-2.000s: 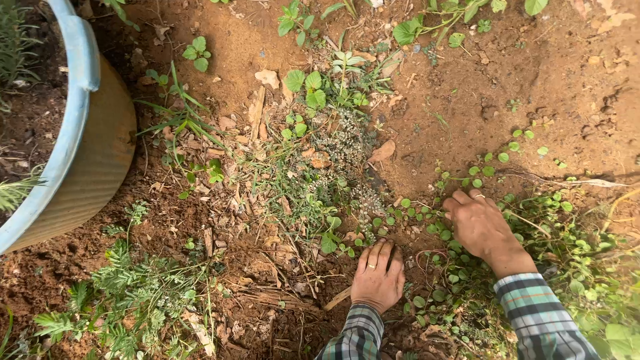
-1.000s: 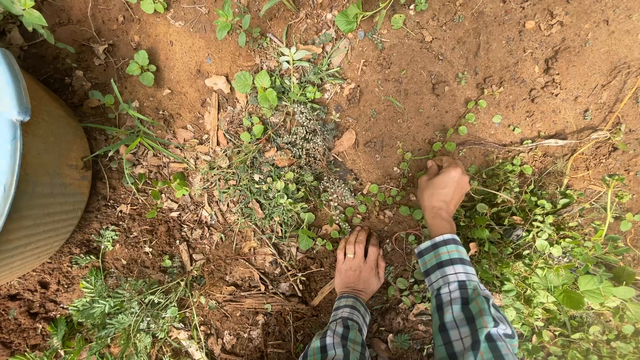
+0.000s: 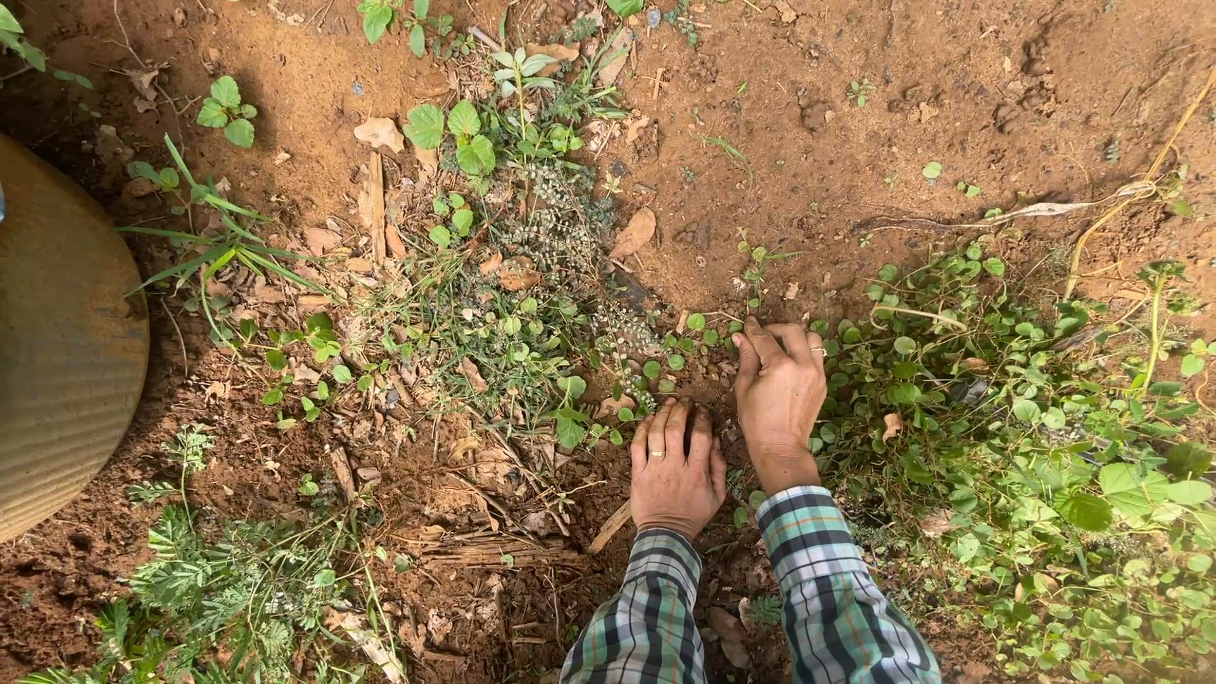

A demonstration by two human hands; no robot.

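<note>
My left hand (image 3: 677, 467) rests palm down on the reddish soil, its fingertips beside small round-leaved creeping plants (image 3: 676, 361). A ring shows on one finger; what lies under the fingers is hidden. Just to its right and a little higher, my right hand (image 3: 781, 388) reaches down to the ground with thumb and index finger close together at a thin vine with round leaves (image 3: 696, 321). Whether a stem is pinched between them cannot be made out. A dense mat of the same round-leaved creeper (image 3: 912, 380) begins right beside my right hand.
A large ribbed planter (image 3: 66, 351) stands at the left edge. Small weeds and grass (image 3: 223, 256), dry leaves (image 3: 636, 233) and wood bits (image 3: 378, 209) lie across the middle. Feathery-leaved plants (image 3: 209, 570) grow at lower left. A dry stem (image 3: 1026, 211) crosses the soil at upper right.
My right hand first moved up from the soil near the creeper's edge, then came down closer to my left hand. My left hand stays low on the soil. The view has shifted right.
</note>
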